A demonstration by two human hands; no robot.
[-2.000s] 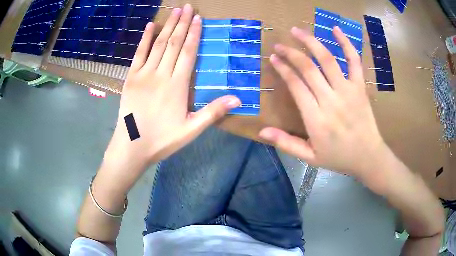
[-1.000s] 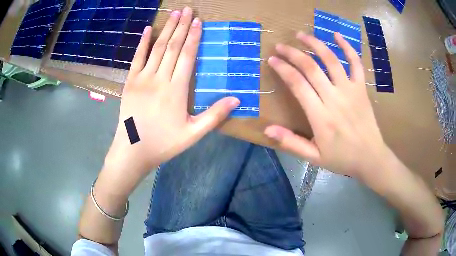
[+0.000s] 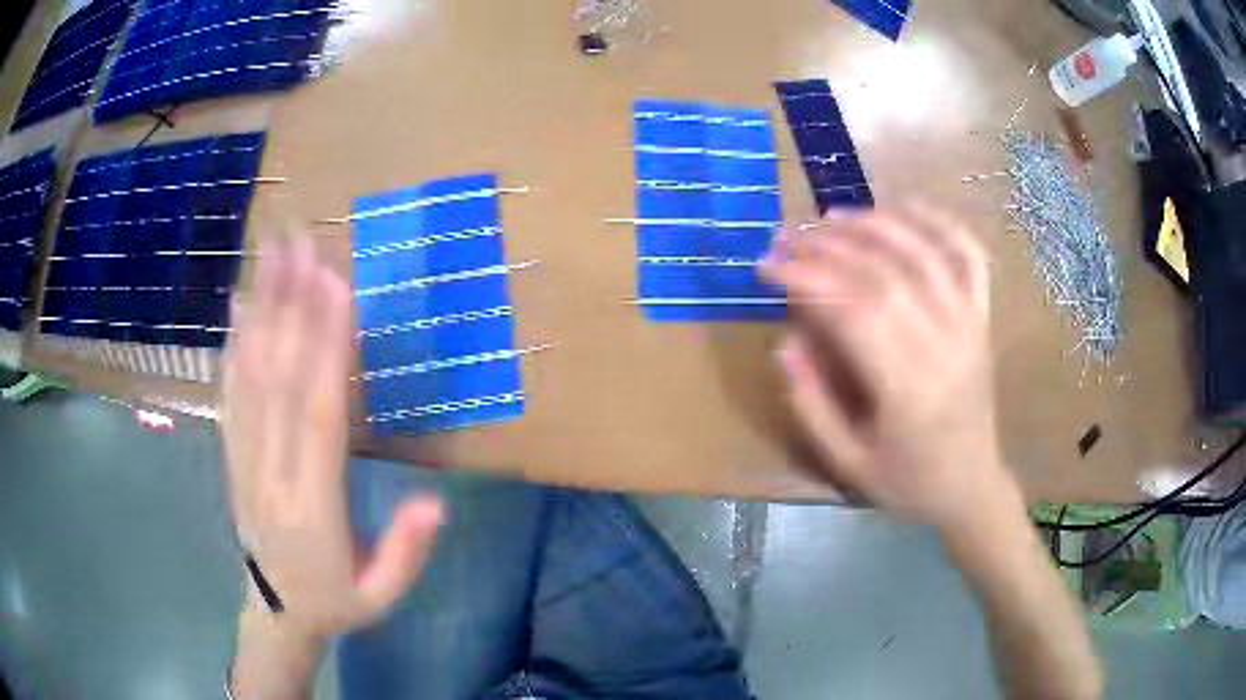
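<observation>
A two-piece blue solar cell (image 3: 435, 304) lies slightly tilted near the table's front edge, ribbon ends sticking out. My left hand (image 3: 290, 397) is blurred just left of it, fingers together and thumb apart, holding nothing. A second blue cell (image 3: 707, 212) lies to its right. My right hand (image 3: 895, 342) is at that cell's lower right edge, fingers bent; whether the fingertips grip it or only touch it cannot be told. A narrow dark cell strip (image 3: 824, 144) lies just above my right hand.
Large dark cell panels (image 3: 150, 246) lie at the left. A loose ribbon pile (image 3: 1066, 246), a white flux bottle (image 3: 1093, 69) and a black case with a yellow label (image 3: 1223, 280) are at the right. Scraps (image 3: 592, 44) lie at the back; cables (image 3: 1120, 520) hang at the lower right.
The view has swung right, so the table's things appear further left. My left hand has come off the front cell. My right hand has moved to the second cell's lower right edge, fingers more bent.
</observation>
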